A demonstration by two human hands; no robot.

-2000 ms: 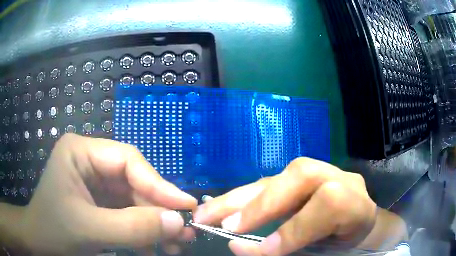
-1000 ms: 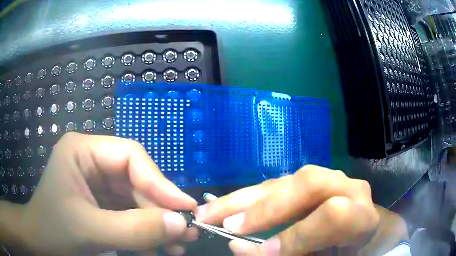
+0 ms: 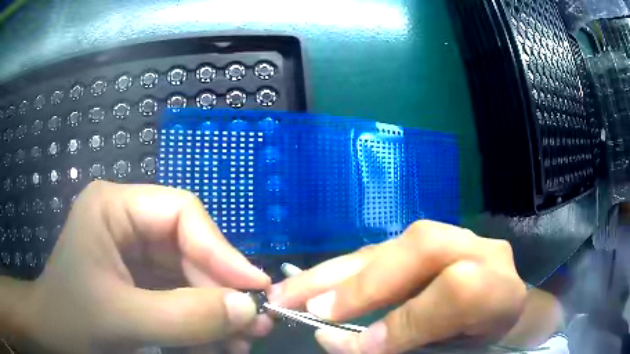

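My left hand [image 3: 152,269] pinches a small dark round component [image 3: 258,300] between thumb and index finger, low in the view. My right hand [image 3: 421,290] holds slim silver tweezers [image 3: 314,321], their tips touching the component's right side. Whether a pad is at the tips is too small to tell. A translucent blue sheet [image 3: 311,187] lies across the black tray's right part, with rows of small whitish pads [image 3: 207,166] at its left. The black tray [image 3: 238,50] holds rows of silver-ringed discs and is partly hidden by my left hand.
Stacked black trays [image 3: 494,104] stand at the right on the green surface [image 3: 373,76]. Clear plastic trays [image 3: 615,90] lie beyond them at the far right edge. A small whitish cylinder [image 3: 290,269] shows just above my right fingertips, partly hidden.
The tray and blue sheet appear slightly higher in the view. Both hands keep nearly the same pose, with the tweezer tips still at the component.
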